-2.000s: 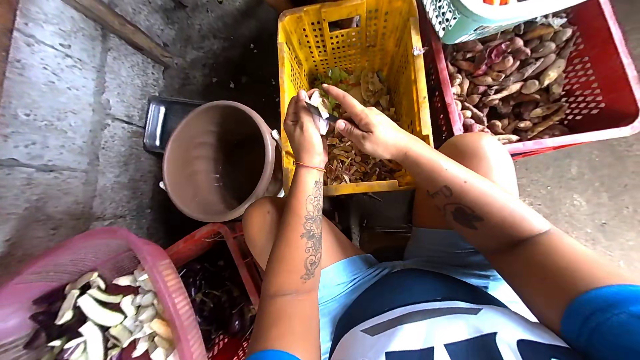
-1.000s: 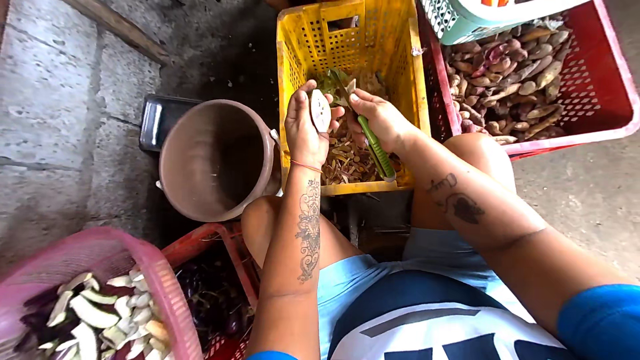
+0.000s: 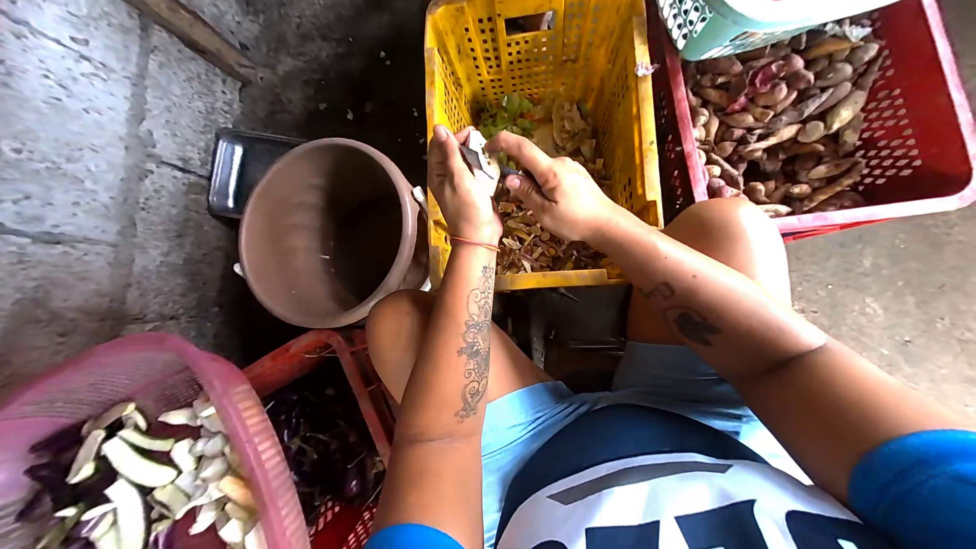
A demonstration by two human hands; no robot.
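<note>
Over the yellow plastic crate (image 3: 646,145), my left hand (image 3: 461,179) holds a pale, partly peeled root vegetable (image 3: 482,162). My right hand (image 3: 560,183) is close against it, gripping a tool whose blade (image 3: 471,158) lies on the vegetable; the handle is mostly hidden by my fingers. In the crate below are brown peelings (image 3: 534,236) and some green leaves (image 3: 507,114). At the lower left, a pink plastic basket (image 3: 229,404) holds cut pale vegetable pieces (image 3: 137,461) and dark purple pieces.
A brownish plastic bucket (image 3: 255,236) stands left of the crate, beside a dark tray (image 3: 229,171). A red crate (image 3: 915,114) of sweet potatoes (image 3: 801,107) is at right, under a light green basket (image 3: 690,34). Another red crate (image 3: 347,354) holds eggplants (image 3: 324,442).
One second ago my hands were apart, with a green-handled tool in the right and the vegetable's pale cut face showing in the left. Now they are together, the blade against the vegetable.
</note>
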